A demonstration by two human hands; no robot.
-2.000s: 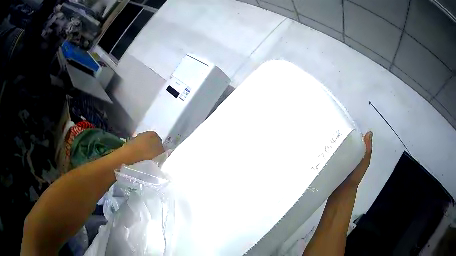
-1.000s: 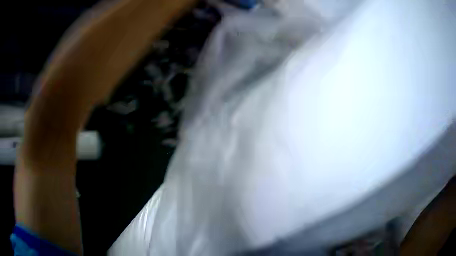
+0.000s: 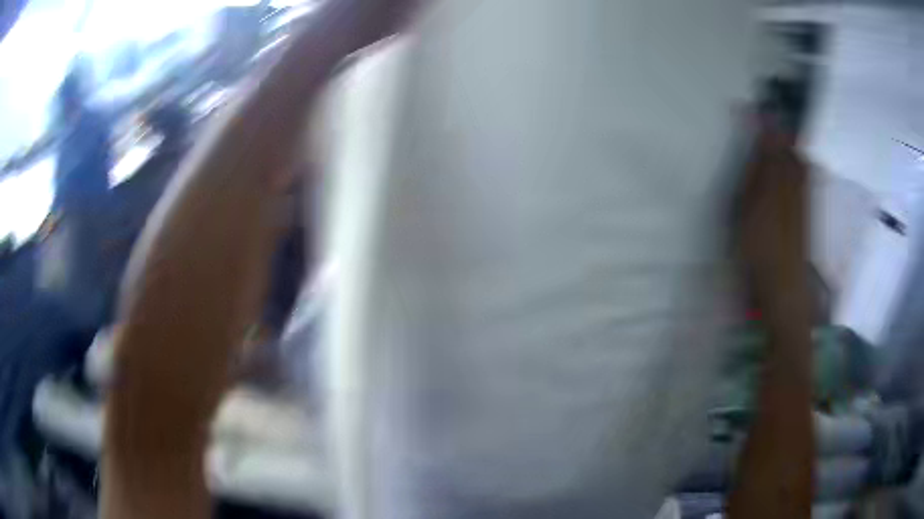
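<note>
A large white fabric roll (image 3: 547,253) stands roughly upright close in front of me and fills the middle of the blurred view. My left forearm runs up along its left side; my left hand is cut off at the top edge or hidden, so its grip does not show. My right hand (image 3: 775,147) is at the roll's upper right side, blurred, pressed against it. Its fingers are not clear. The roll's top end is out of the picture.
Several white rolls (image 3: 268,466) lie low behind on the left. A green bundle (image 3: 846,365) and more pale rolls are at the lower right. A blurred blue-clad person (image 3: 81,162) seems to stand at the upper left, near bright light. A white wall is at the right.
The view has swung round from the wall and box to a brighter room. The roll was slanted to the right and is now nearly upright. Both arms have stayed around it.
</note>
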